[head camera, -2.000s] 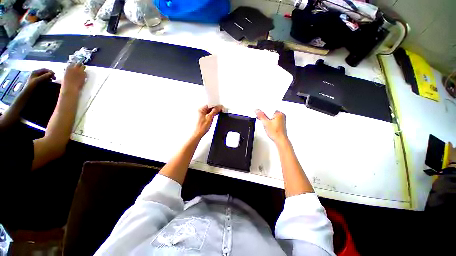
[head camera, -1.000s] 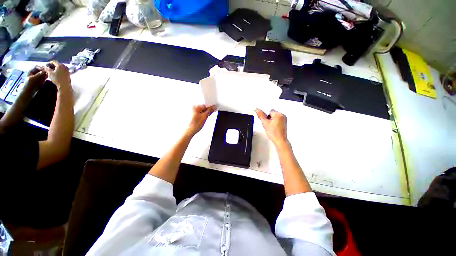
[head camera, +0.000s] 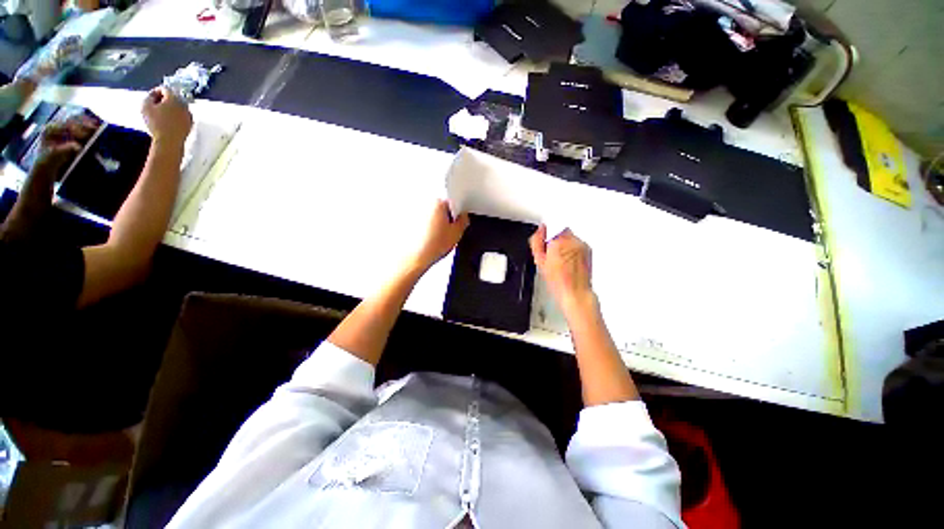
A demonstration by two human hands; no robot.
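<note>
A black box base (head camera: 487, 306) lies on the white tabletop in front of me, with a small pale rounded device (head camera: 493, 268) in its middle. A box cover (head camera: 501, 190) stands up along the base's far edge, its plain white inside facing me. My left hand (head camera: 445, 236) holds the cover's left side near the base's far left corner. My right hand (head camera: 564, 263) is at the far right corner, fingers bent against the cover's right end. Parts of its fingertips are hard to make out.
A stack of black lettered pieces (head camera: 572, 109) stands at back centre, with a white crumpled scrap (head camera: 469, 125) to its left. More flat black pieces (head camera: 678, 163) lie right of it. A neighbour's arms (head camera: 142, 201) work at far left. A yellow-and-black package (head camera: 878, 155) lies at far right.
The white cover has folded down and narrowed, from a wide raised sheet to a low upright panel at the base's far edge. Both hands stay at its sides. The view has shifted slightly.
</note>
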